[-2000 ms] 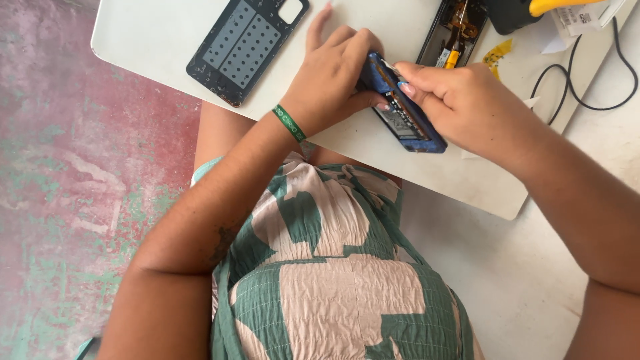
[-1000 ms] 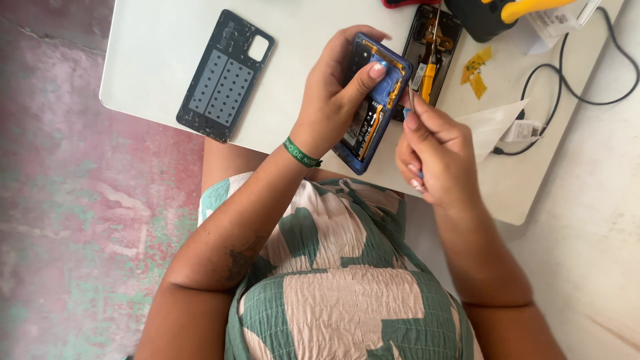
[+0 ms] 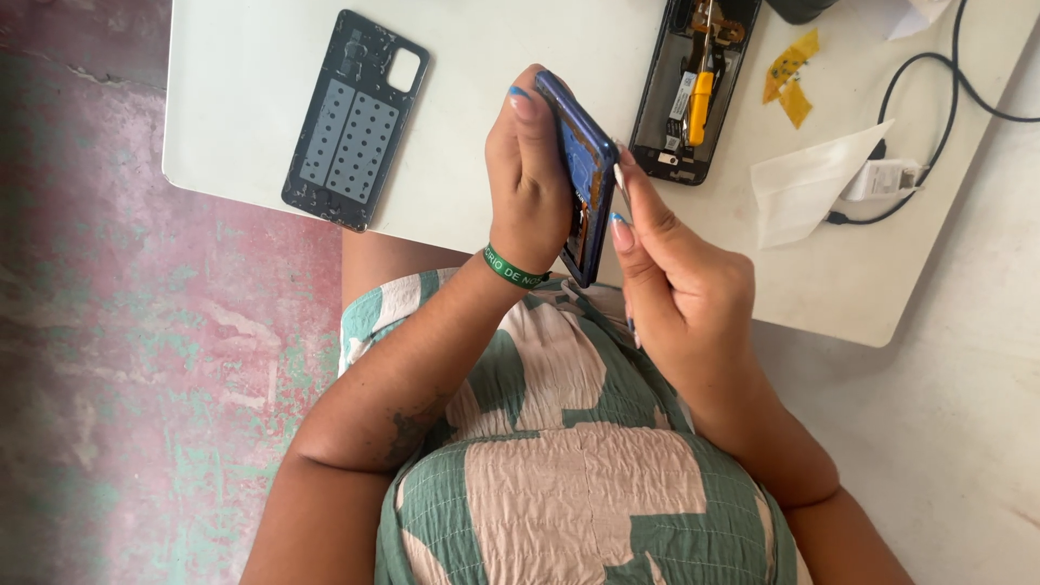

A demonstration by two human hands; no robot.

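Note:
My left hand [image 3: 532, 179] grips a blue smartphone body [image 3: 589, 175] with its back off, tilted on edge so that part of its inside shows. At the phone's right edge, my right hand [image 3: 691, 268] pinches a thin metal tool [image 3: 622, 188] between thumb and forefinger; the tool's tip is hard to make out against the frame. A detached dark phone back cover [image 3: 356, 122] lies on the white table to the left. To the right lies a second opened phone [image 3: 695, 89], with a yellow-handled tool [image 3: 699, 110] resting on it.
On the white table [image 3: 236, 106] at the right are pieces of yellow tape [image 3: 790, 77] bearing tiny parts, a white paper sheet [image 3: 812, 187], a white charger plug [image 3: 881, 179] and a black cable [image 3: 949, 122]. A black object [image 3: 800, 6] is cut off at the top edge.
The blue phone has been turned from showing its open inside to standing more on edge. My right hand has shifted up along the phone's side, the thin tool still in it.

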